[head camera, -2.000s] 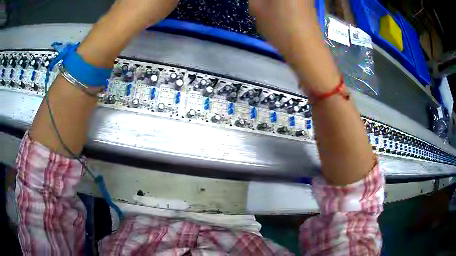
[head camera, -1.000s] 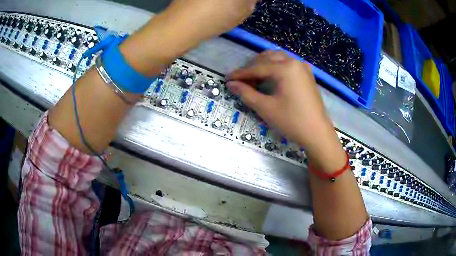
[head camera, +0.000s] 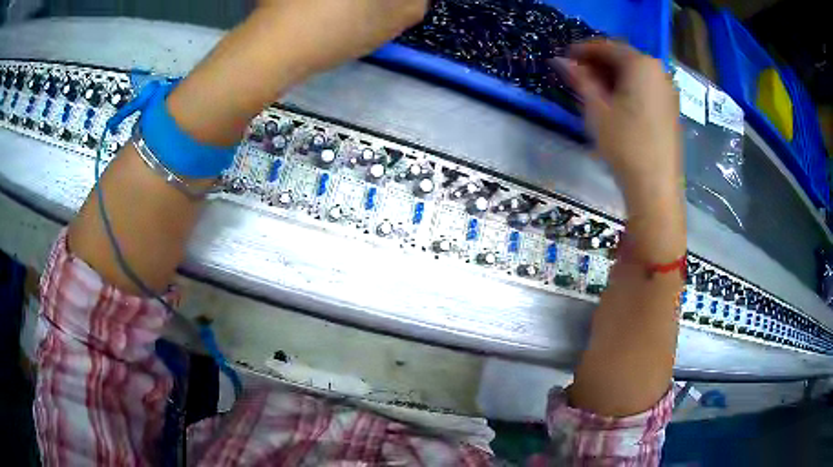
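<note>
A row of circuit boards (head camera: 393, 196) runs across the view, crowded with round dark cans with pale tops and small blue parts. Beyond it lies a blue parts bin (head camera: 511, 88) holding a heap of small black components (head camera: 493, 38). My right hand (head camera: 630, 109) is over the bin's right part, blurred, fingertips close together at the heap; whether they hold a part cannot be told. My left hand (head camera: 352, 23) is at the top edge, left of the heap, its fingers cut off by the frame. A blue strap (head camera: 173, 137) is on my left wrist.
Metal conveyor rails (head camera: 365, 274) run on both sides of the boards. A clear plastic bag (head camera: 717, 169) with white labels lies right of the bin. Another blue bin (head camera: 804, 119) with a yellow item is at the far right. A white sheet (head camera: 521, 392) lies at the near bench edge.
My right hand has moved from above the boards up and right to the bin. My left hand has shifted slightly left. The view has turned a little.
</note>
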